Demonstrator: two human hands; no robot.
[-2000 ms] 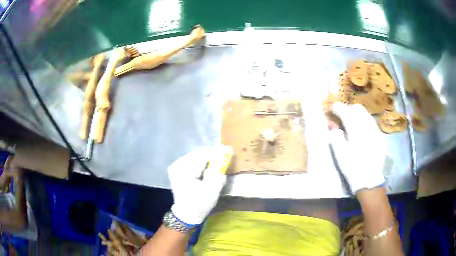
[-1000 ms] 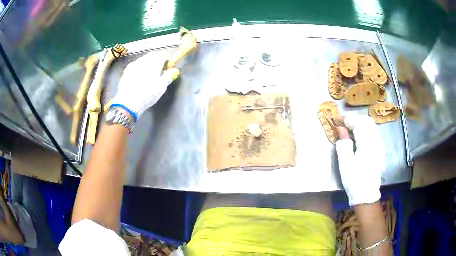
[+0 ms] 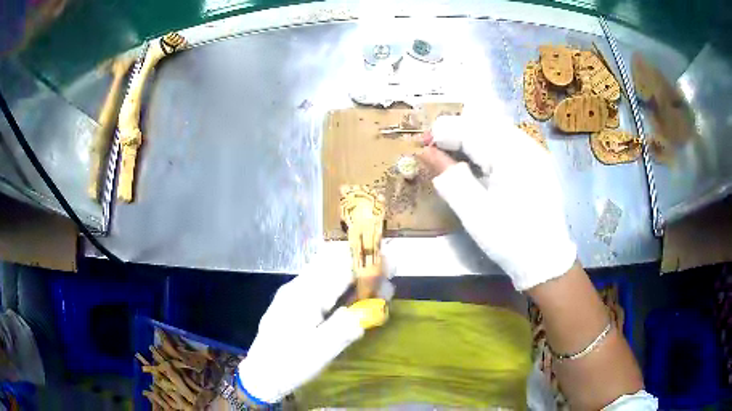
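My left hand (image 3: 309, 325), in a white knit glove with a yellow cover on the thumb, holds a tan leg casting (image 3: 363, 233). Its toe end points up and away over the near left part of the cardboard mat (image 3: 341, 152). My right hand (image 3: 510, 189), gloved with bare fingertips, reaches over the mat from the right. Its fingertips are at the right end of a thin stick (image 3: 399, 130) near the mat's far edge and appear to pinch it. A whitish round blob (image 3: 407, 167) sits mid-mat among dark spots.
Brown sandal soles (image 3: 583, 113) are piled at the right, one partly hidden behind my right hand. Another leg with a dark strap (image 3: 130, 136) lies at the far left. Whitish translucent items (image 3: 401, 68) stand behind the mat. A blue crate of legs (image 3: 172, 373) is below left.
My left hand has come back from the far left with a leg casting. My right hand has left the sole near the pile and moved left over the mat. The view has shifted.
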